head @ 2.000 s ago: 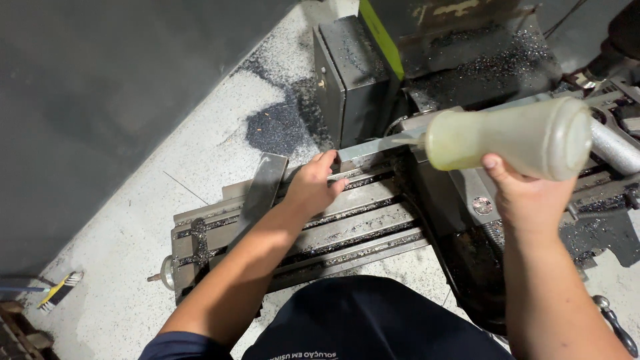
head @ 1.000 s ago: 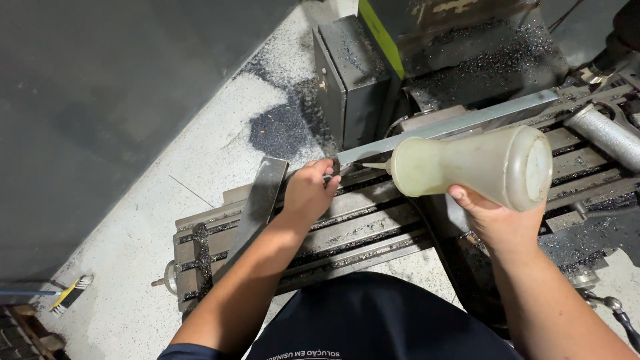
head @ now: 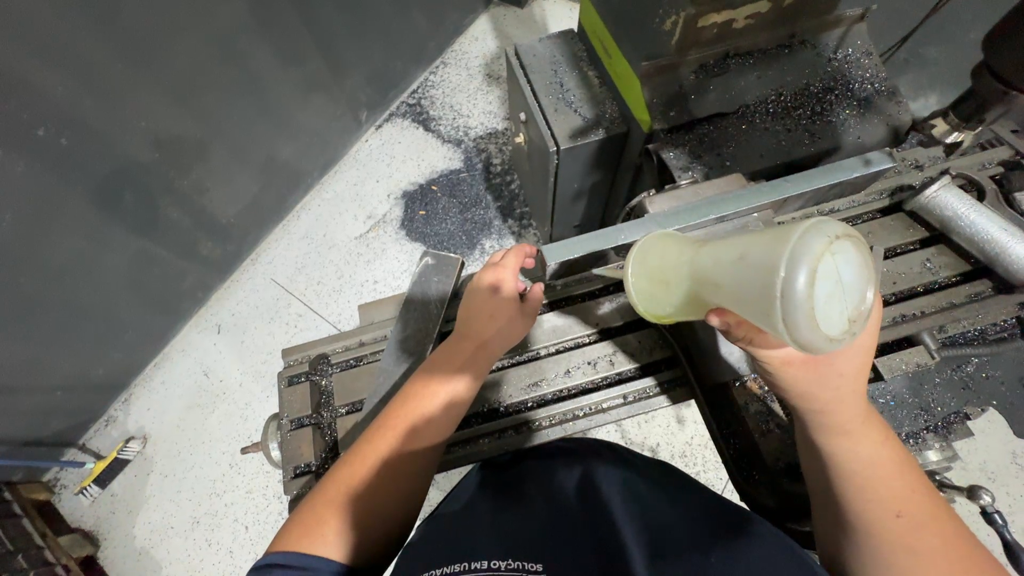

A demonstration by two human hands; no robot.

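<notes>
My right hand (head: 808,352) grips a translucent plastic squeeze bottle (head: 744,280), tilted on its side with its narrow nozzle pointing left. A long flat metal bar (head: 712,208) lies along the slotted milling machine table (head: 576,360). At the bar's left end is my left hand (head: 504,296), fingers curled close to the end face; whether they touch it or hold something small cannot be told. A second flat metal bar (head: 416,328) rests slantwise across the table's left part, partly hidden by my left forearm.
Metal chips fill the table slots and lie heaped on the floor (head: 448,212). A grey metal cabinet (head: 560,120) stands behind the table. On the right are a metal cylinder (head: 968,224), the machine's spindle (head: 960,116) and a crank handle (head: 984,504). A broom (head: 112,468) lies lower left.
The bottle first moved left and down in my right hand, uncovering more of the long bar, and since then has shifted slightly right. My left hand stays by the bar's end, its fingers somewhat more spread.
</notes>
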